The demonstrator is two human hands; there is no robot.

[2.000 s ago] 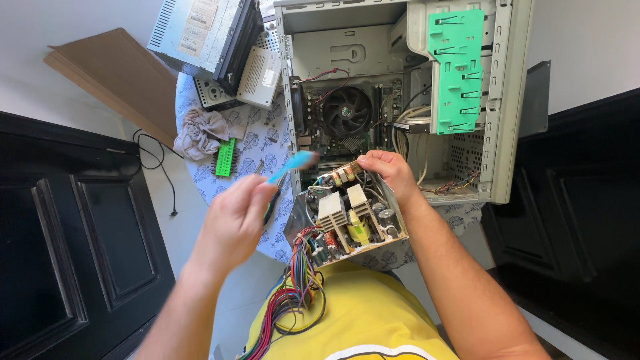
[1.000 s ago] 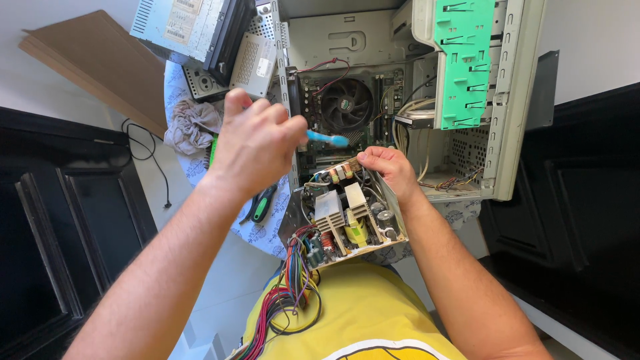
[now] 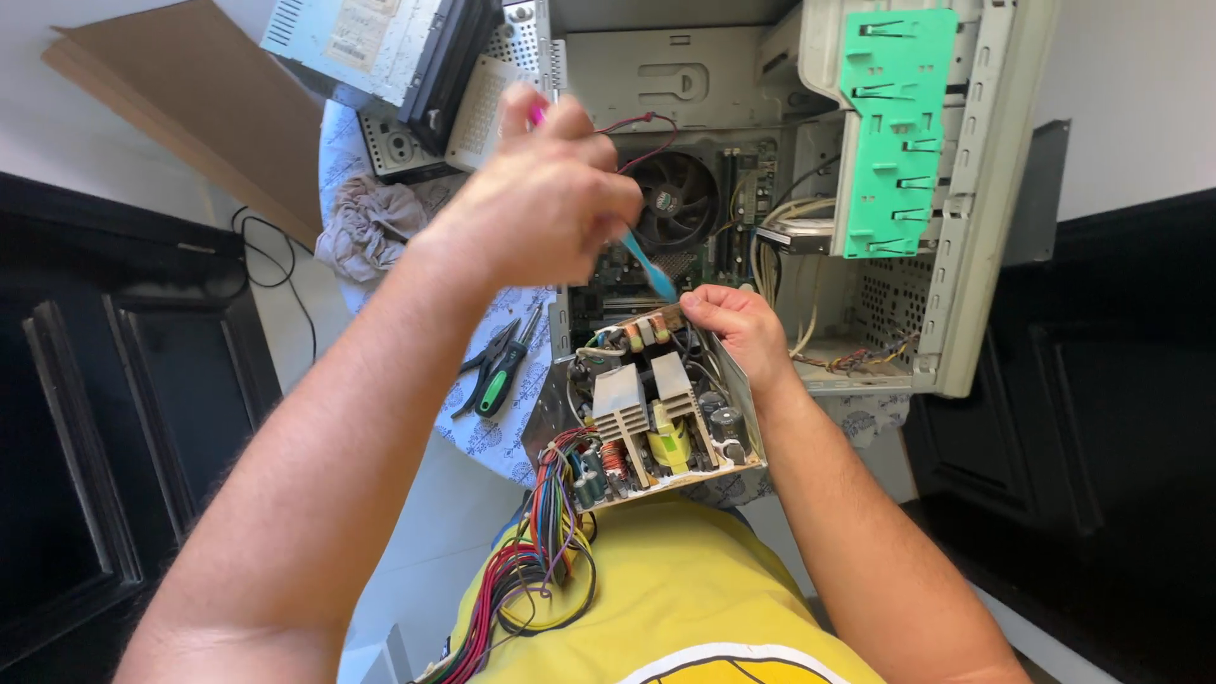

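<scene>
My left hand is closed around a blue toothbrush; its bristled head points down toward the upper edge of an opened computer power supply. Whether the brush touches it I cannot tell. My right hand grips the power supply's top right corner, with the thumb and fingers at its metal edge. Heatsinks, coils and capacitors show inside the unit. From its lower left a bundle of coloured wires hangs over the yellow shirt.
Beyond my hands an open computer case holds a CPU fan and a green drive bracket. To the left lie pliers, a screwdriver, a crumpled cloth and an optical drive on the patterned tablecloth.
My left hand with the toothbrush has shifted up and right, and the brush now slants downward. My right hand still holds the power supply. The pliers and screwdriver show more fully.
</scene>
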